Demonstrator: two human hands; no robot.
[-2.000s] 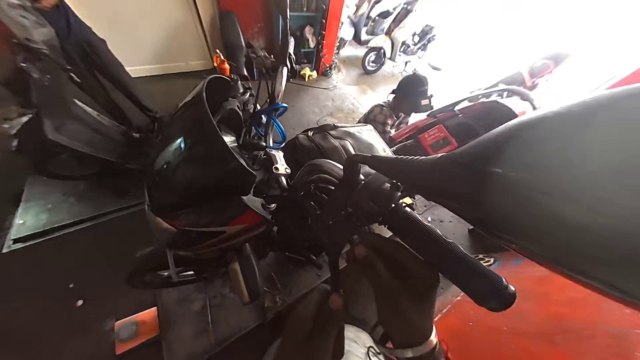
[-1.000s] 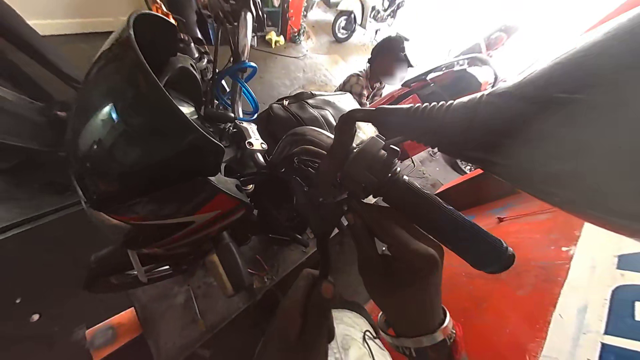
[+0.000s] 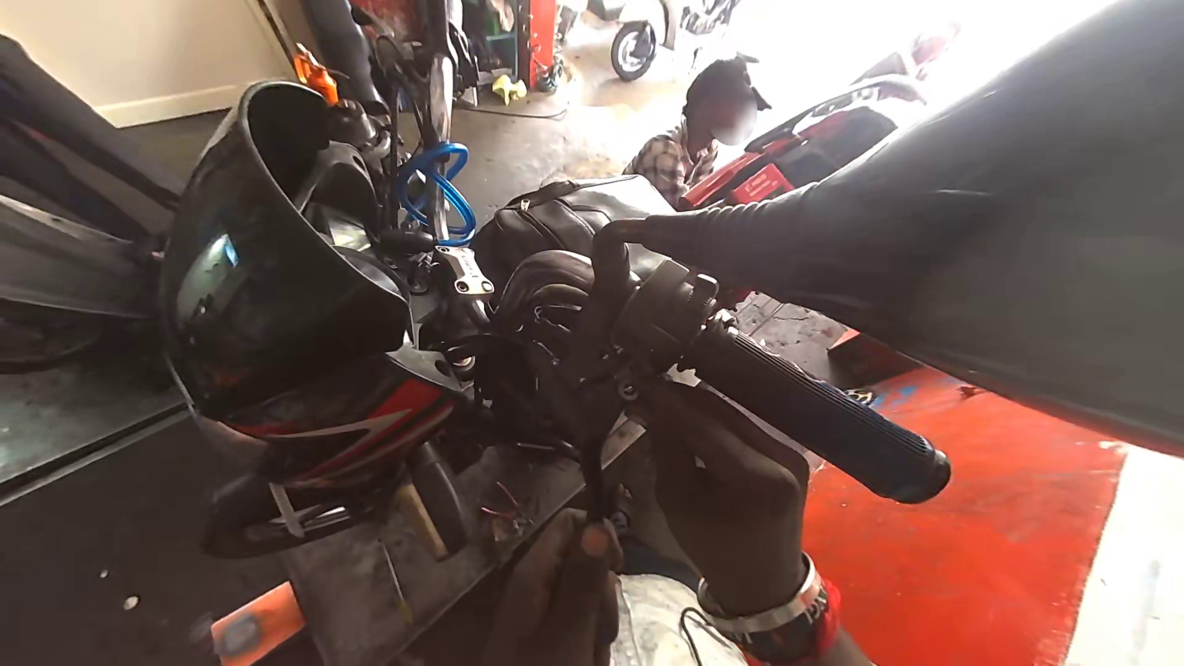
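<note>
A ribbed rubber handlebar grip [image 3: 819, 412] points down to the right from a dark switch housing [image 3: 666, 310] on a motorcycle. My right hand [image 3: 726, 472], with bands at its wrist, is raised under the housing, its fingertips at the small parts there; what they touch is hidden. My left hand [image 3: 560, 587] is low in the middle, thumb and fingers closed on the lower end of a dark cable or lever [image 3: 595, 472] that runs down from the handlebar. Left of them stands the dark headlight fairing [image 3: 277, 277] with a red and white stripe. A silver handlebar clamp [image 3: 464, 270] lies between.
A large dark mirror or cover [image 3: 999, 213] juts in from the right above the grip. A person [image 3: 680, 139] in a checked shirt is low down beside a red motorcycle [image 3: 749, 180]. Blue tubing [image 3: 439, 194] hangs behind the fairing. The floor has a red painted area [image 3: 962, 518].
The view has shifted and turned. My right hand stays raised under the handlebar. My left hand, low in the frame, now shows more plainly at the dark cable or lever's end.
</note>
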